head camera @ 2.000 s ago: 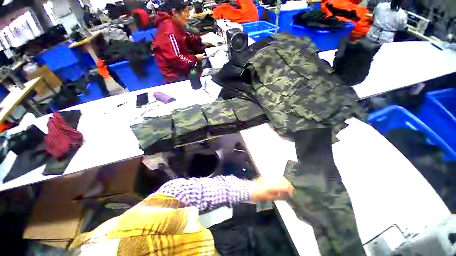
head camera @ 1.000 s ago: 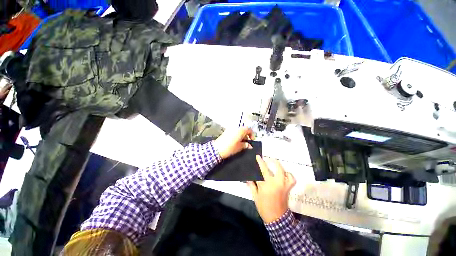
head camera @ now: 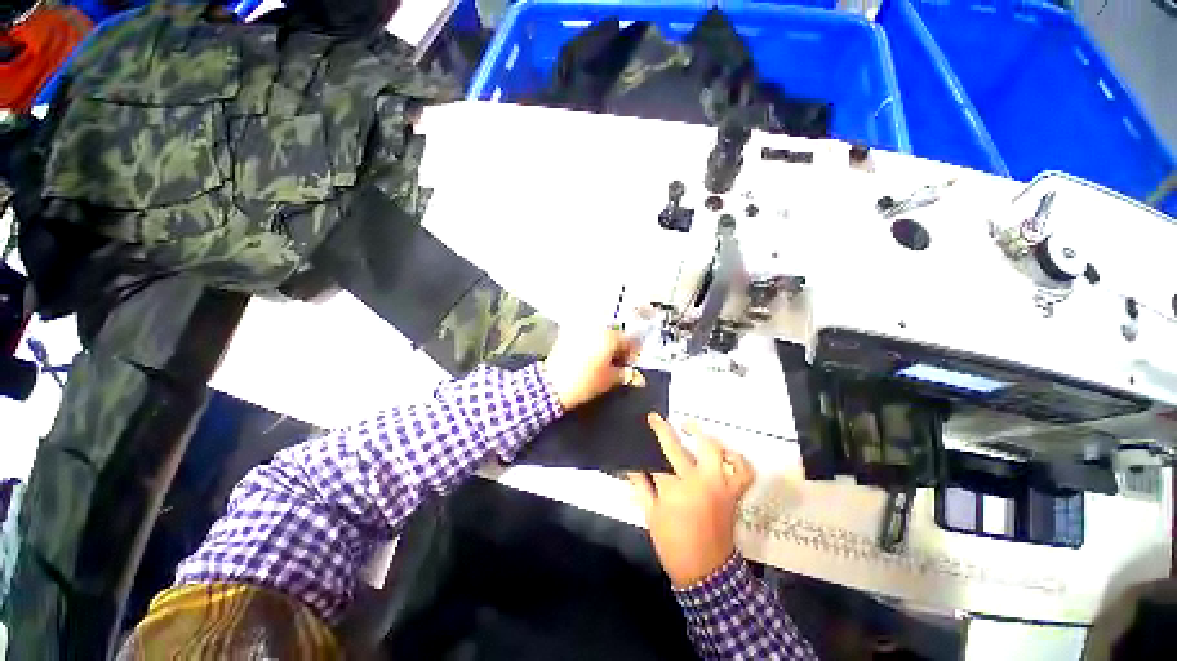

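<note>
A plain black fabric panel (head camera: 607,429) lies flat on the white table at the left end of the sewing machine (head camera: 955,278). My left hand (head camera: 594,367) pinches its upper edge beside the presser foot and needle (head camera: 704,333). My right hand (head camera: 697,497) rests on its lower right part with fingers spread. A camouflage panel (head camera: 494,325) shows just left of my left hand, in a chain of joined pieces (head camera: 400,269) running up and left. The exact seam under the needle is hidden.
A large pile of camouflage pieces (head camera: 155,142) lies at upper left, with a camouflage strip stack (head camera: 97,452) hanging down the left side. Dark camouflage pieces (head camera: 884,426) sit under the machine arm. Blue bins (head camera: 826,52) stand behind. Black cloth (head camera: 542,581) lies below the table edge.
Since the first earlier frame, the view has swung from the wider workshop to the machine. Since one second ago, both hands and the black panel have shifted slightly left in view.
</note>
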